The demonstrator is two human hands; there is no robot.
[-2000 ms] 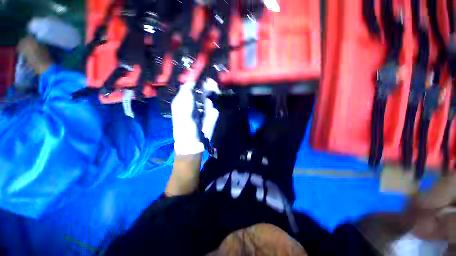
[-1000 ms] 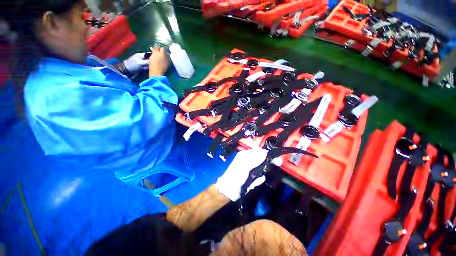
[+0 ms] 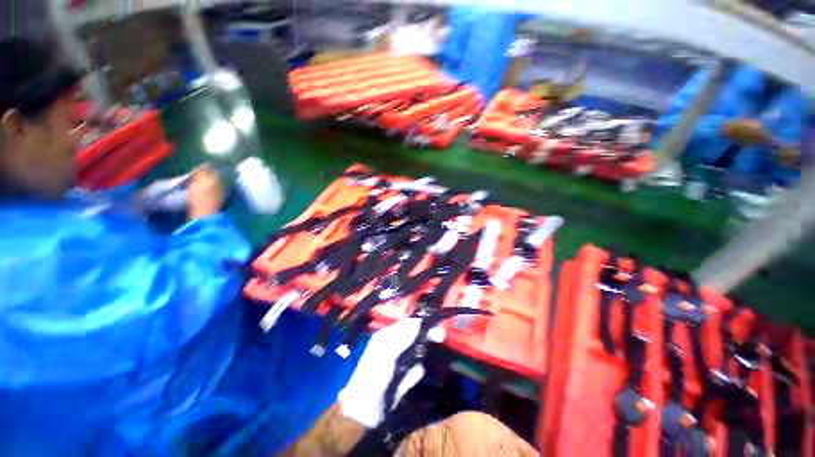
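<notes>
My left hand [image 3: 382, 373], in a white glove, is at the near edge of the left red tray [image 3: 511, 344]. It is closed on a black-strapped watch [image 3: 407, 359]; one strap end sticks out to the right over the tray edge. The face of this watch cannot be made out through blur. The tray holds a jumble of crossed watches [image 3: 393, 245] with black straps and some white bands. My right hand is not in view. A rounded patch of bare skin [image 3: 466, 437] shows at the bottom edge; which body part it is cannot be told.
The right red tray [image 3: 567, 375] holds rows of black watches with small orange marks. A person in a blue smock [image 3: 107, 312] sits at the left. A white bottle [image 3: 260, 185] stands on the green bench [image 3: 331, 143]. More red trays [image 3: 366, 80] and people are behind.
The view has tilted up, showing more of the bench and people behind. My left hand still holds the watch and now appears lower and further left.
</notes>
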